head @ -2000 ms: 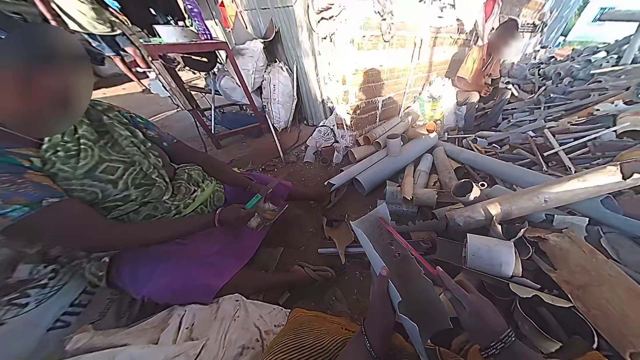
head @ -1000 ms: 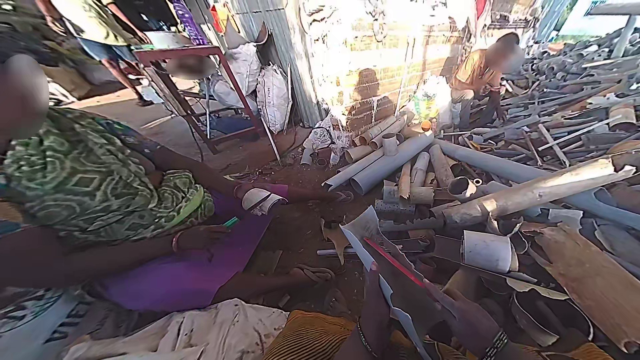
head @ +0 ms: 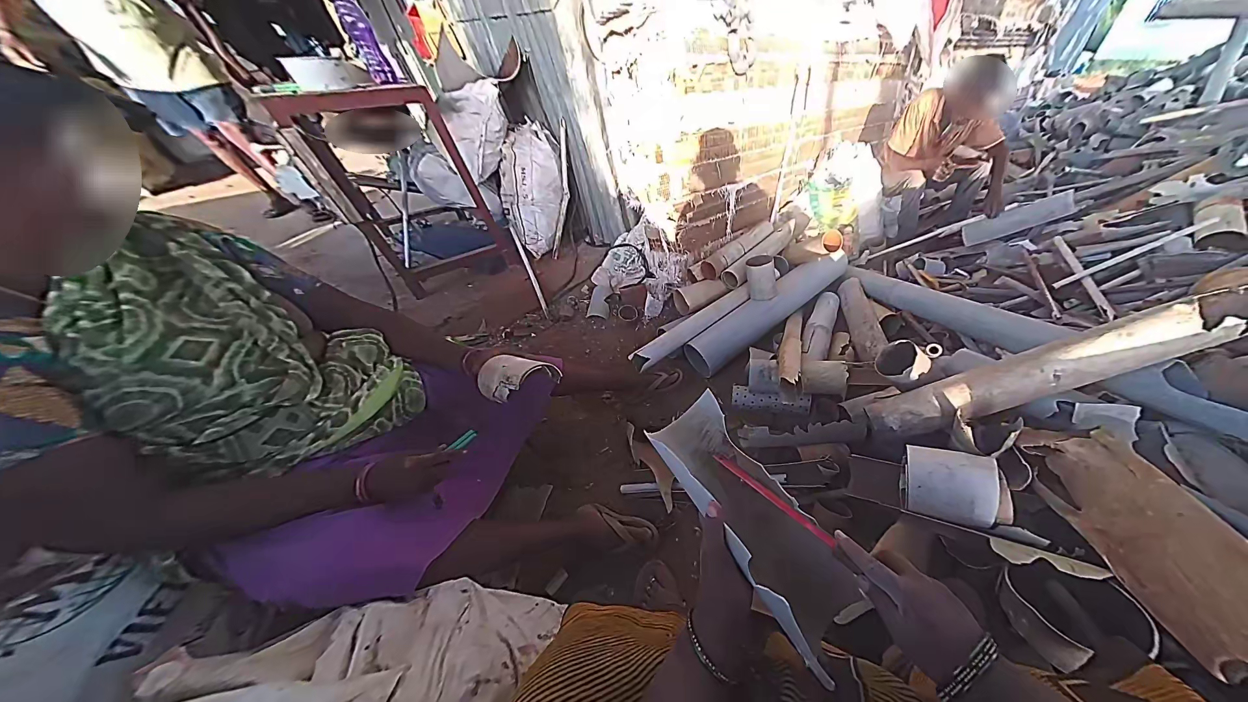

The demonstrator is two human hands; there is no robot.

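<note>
My left hand holds the left edge of a long curved piece of split grey plastic pipe, which stands tilted above my lap. In my right hand is a thin red tool, perhaps a blade; it lies across the inner face of the piece, its tip pointing up and left. At the left a seated person holds a short green-handled tool in one hand. A white pipe piece is by that person's other arm.
Scrap pipes and broken pieces heap up ahead and to the right, with a short white pipe section nearby. Pale sacking lies at lower left. A red metal table stands behind. Another person sits at the back right.
The seated person on the left has drawn the hand with the green-handled tool away from the white pipe piece. My hands stay on the split pipe and the red tool.
</note>
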